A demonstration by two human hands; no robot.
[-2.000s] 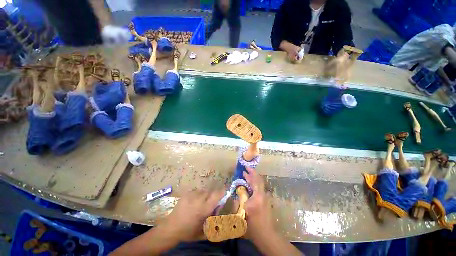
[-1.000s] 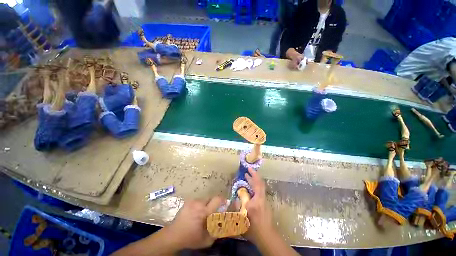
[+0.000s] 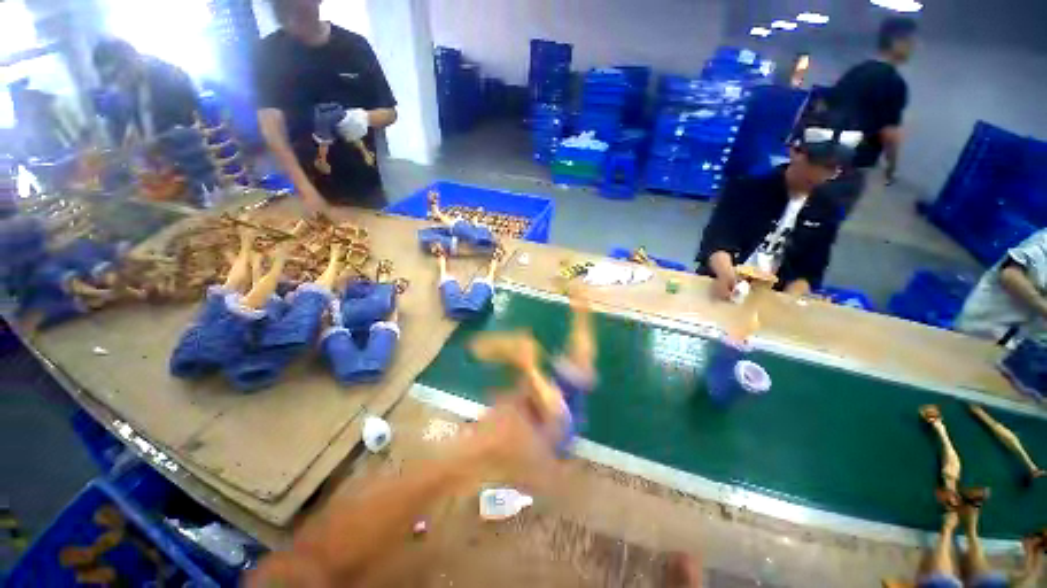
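My left hand (image 3: 505,442) is blurred, reaching up from the lower left over the near ledge. It is shut on a joined leg pair (image 3: 559,402), blurred blue shorts with tan legs and a sandal sole, held over the belt's near edge. Only what looks like a fingertip of my right hand (image 3: 683,571) shows at the bottom edge; the rest is out of the picture. A small white glue bottle (image 3: 505,502) lies on the near ledge, right of my left forearm. A small pink-red item (image 3: 420,527) shows beside that forearm.
Joined leg pairs (image 3: 253,333) lie on cardboard (image 3: 184,431) at left, before a brown heap (image 3: 195,253). A white round item (image 3: 375,433) is near the cardboard edge. The green belt (image 3: 643,402) carries a blue piece (image 3: 735,373) and tan legs (image 3: 944,442). People stand or sit across.
The view has tilted up and turned left. My left hand has carried the leg pair forward. My right hand has let go and dropped to the bottom edge. The white bottle now lies in view.
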